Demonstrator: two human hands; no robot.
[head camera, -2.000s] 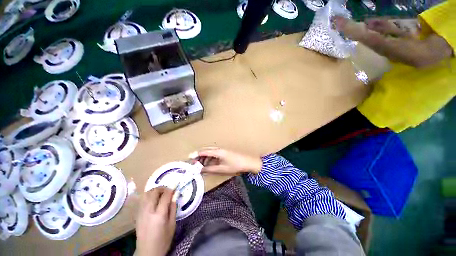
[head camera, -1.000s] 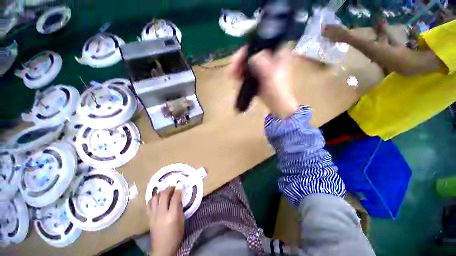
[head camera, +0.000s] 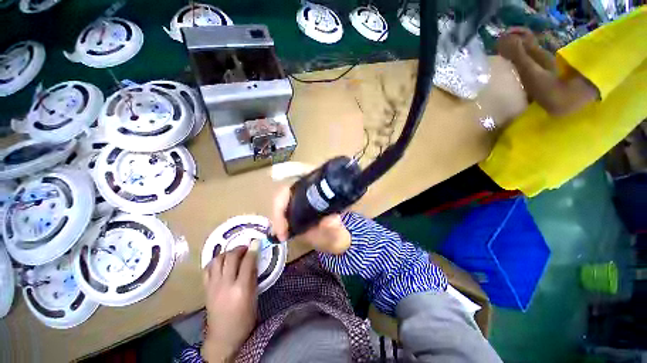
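A round white lamp base (head camera: 229, 232) with dark curved slots lies at the bench's front edge, before me. My left hand (head camera: 233, 281) holds it, fingers on its middle near a small whitish part. My right hand (head camera: 312, 232) grips the black electric screwdriver (head camera: 319, 196), which is tilted with its lower end over the right side of the base. The bit's tip cannot be made out. The screwdriver hides part of my right hand.
A grey metal screw feeder (head camera: 248, 106) stands behind the base. White lamp bases (head camera: 123, 257) are piled at left, others lie on the green conveyor (head camera: 273, 32). A thick black cable (head camera: 418, 92) hangs over the cardboard. A person in yellow, a bag (head camera: 461, 67) and a blue crate (head camera: 496, 248) are at right.
My right hand let go of the base's right rim, took hold of the hanging screwdriver and brought it down to the base. My left hand has stayed on the base.
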